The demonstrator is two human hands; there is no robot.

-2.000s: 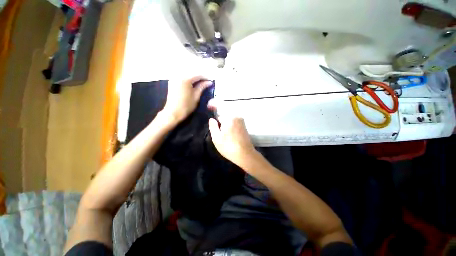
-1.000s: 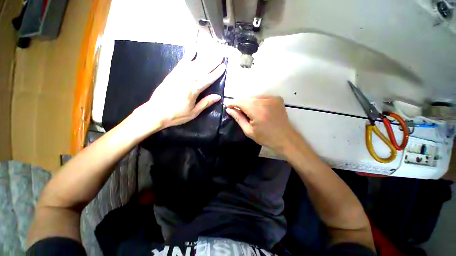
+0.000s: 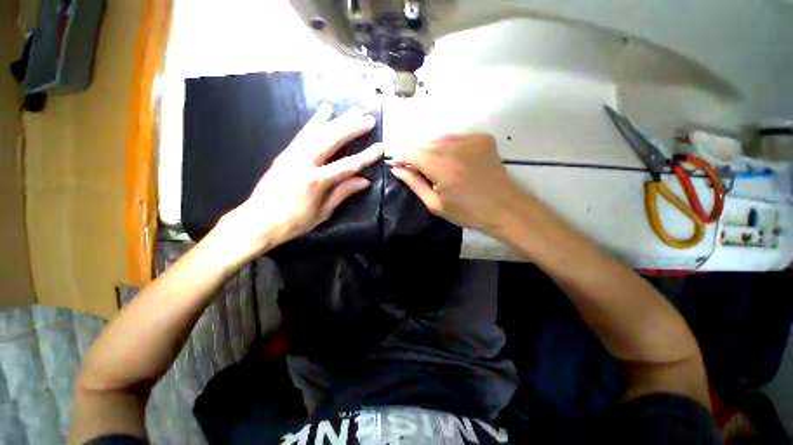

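A black shiny leather panel (image 3: 239,143) lies on the white machine bed and hangs over its front edge towards my lap. A straight seam (image 3: 381,204) runs down it between my hands. My left hand (image 3: 317,174) lies spread on the panel, left of the seam, fingertips near its right edge. My right hand (image 3: 456,181) pinches the panel's edge at the seam with thumb and curled fingers. The sewing machine head (image 3: 391,39) is just beyond my hands, with a pale knob (image 3: 405,83) at its lower end. The needle's contact with the panel cannot be made out.
Scissors (image 3: 654,161) with orange-red and yellow handles lie at the right of the table. A small switch plate (image 3: 749,224) is at the right corner. A grey tool tray (image 3: 65,48) stands on cardboard (image 3: 74,191) at far left. A quilted cover (image 3: 213,295) is below.
Since the oldest frame, more of the panel lies flat on the bed. My left hand has spread out on it, and my right hand has closed at the seam. The camera view has shifted.
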